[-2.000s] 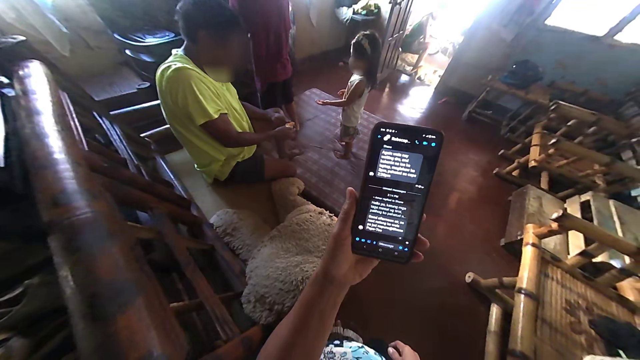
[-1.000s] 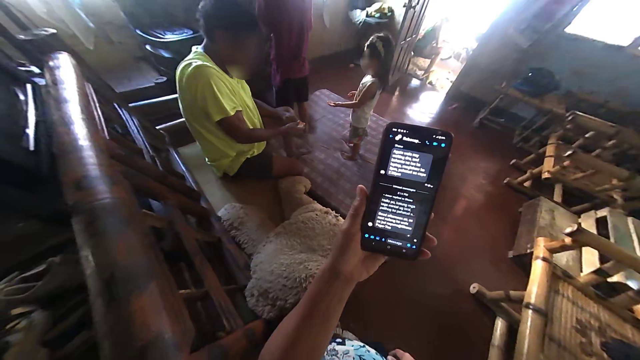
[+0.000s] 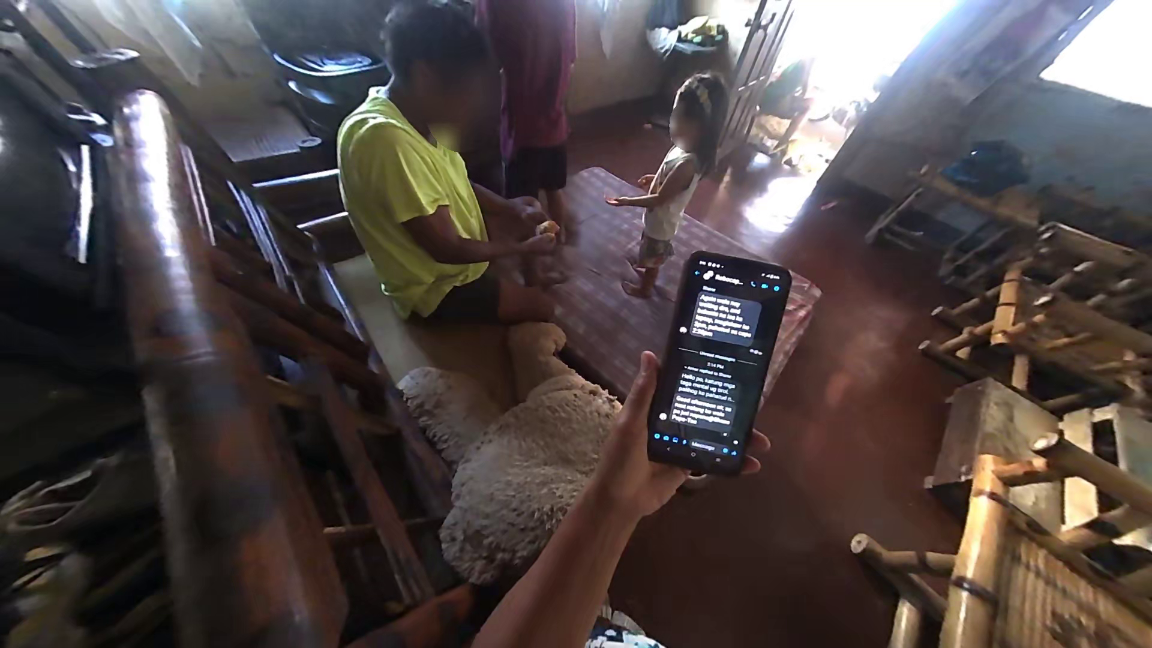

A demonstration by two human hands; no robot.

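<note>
My left hand point(image 3: 643, 459) holds a black smartphone point(image 3: 720, 364) upright and slightly tilted, its thumb along the left edge and its fingertips showing past the right edge. The lit screen shows a dark chat page with several lines of writing. Beneath and left of the forearm lies a shaggy, cream-coloured plush toy point(image 3: 531, 468), its upper end on a pale bench seat. A piece of patterned cloth point(image 3: 621, 630) shows at the bottom edge. My right hand is out of view.
A person in a yellow shirt point(image 3: 409, 198) sits beyond the plush toy, holding something small. A child point(image 3: 670, 193) stands on a patterned mat point(image 3: 603, 225); another person point(image 3: 535, 81) stands behind. Bamboo furniture point(image 3: 981, 549) is on the right, a thick bamboo rail point(image 3: 180, 360) on the left.
The phone stays in my left hand, with the same chat page showing. A bit of skin at the bottom edge in the earlier frames is out of view now.
</note>
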